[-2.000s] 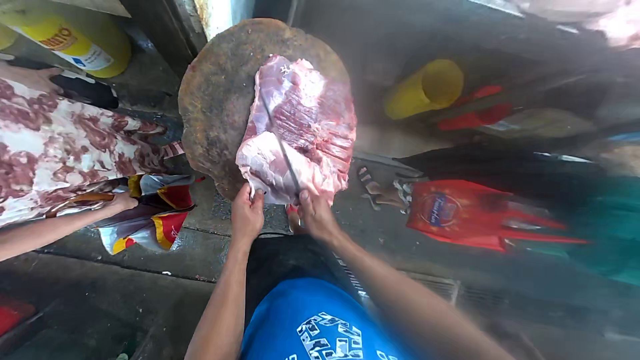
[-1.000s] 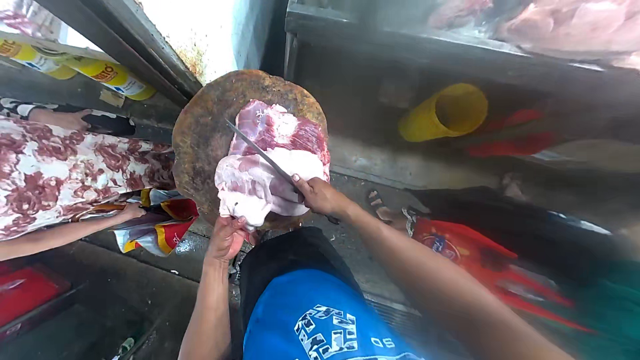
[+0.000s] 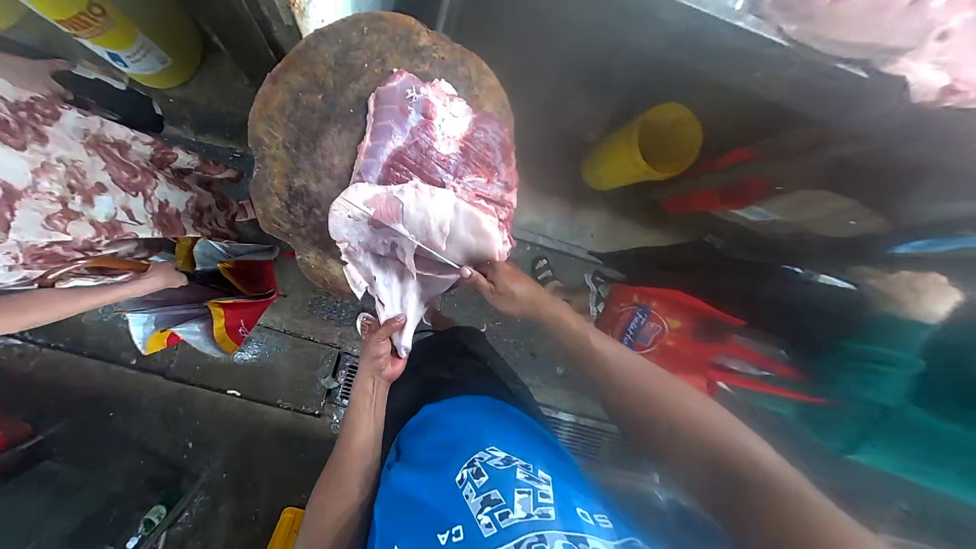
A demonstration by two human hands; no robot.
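A slab of raw meat [image 3: 442,145] lies on a round wooden chopping block [image 3: 305,114], its pale fatty layer [image 3: 450,221] folded toward me. My left hand [image 3: 383,349] grips the stretched end of that layer past the block's near edge. In my right hand [image 3: 507,288] is a knife [image 3: 415,242]; its thin blade slants up and left across the pale layer. The handle is mostly hidden by my fingers.
Another person's hand [image 3: 160,276] is at a multicoloured sack [image 3: 221,297] on the left, below a large piece of meat [image 3: 99,175]. Right of the block are a yellow bucket [image 3: 644,145], a red plastic bag [image 3: 663,328] and a blurred person in green.
The pale layer, flatter on the meat a second ago, is now stretched toward me in my left hand. The knife has moved from over the upper meat down onto that layer.
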